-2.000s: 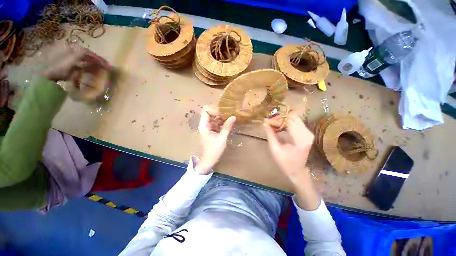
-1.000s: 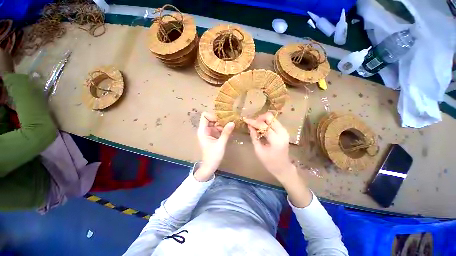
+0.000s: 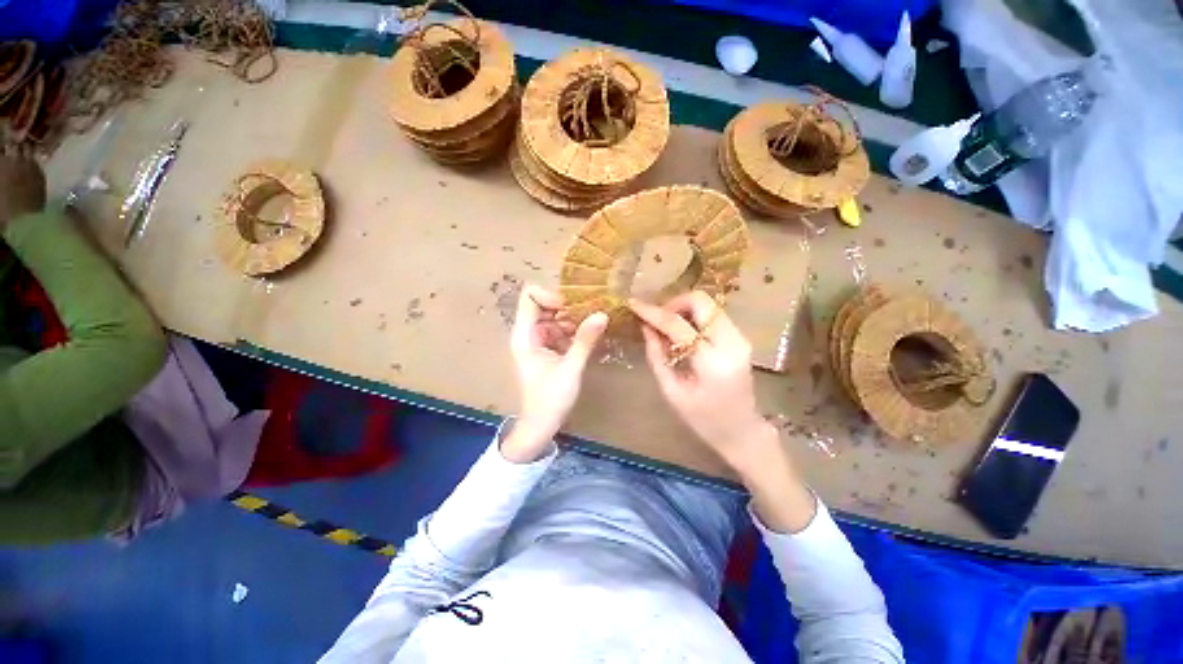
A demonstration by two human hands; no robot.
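A tan wrapped ring [image 3: 720,227] is held up tilted above the bench, with radial wrap lines and an open centre. My left hand [image 3: 551,357] pinches its lower left edge between thumb and fingers. My right hand [image 3: 701,363] is at the lower inner edge of the ring, its fingers closed on a thin brown cord [image 3: 690,348]. The cord's end at the ring is hidden by the fingertips. The small work board [image 3: 782,318] lies behind and below the ring, mostly covered.
Ring stacks with cords stand behind [image 3: 448,78], [image 3: 590,117], [image 3: 794,158] and at right [image 3: 908,370]. A phone [image 3: 1021,457] lies at the right edge. Glue bottles [image 3: 898,65], a drink bottle [image 3: 1025,127] and white plastic [image 3: 1122,195] are far right. A co-worker's green sleeve [image 3: 84,337] is at left.
My right hand has moved left and inward, bringing the cord to the ring's lower inner edge. The ring is turned more face-on. The co-worker's hand has left the ring at left.
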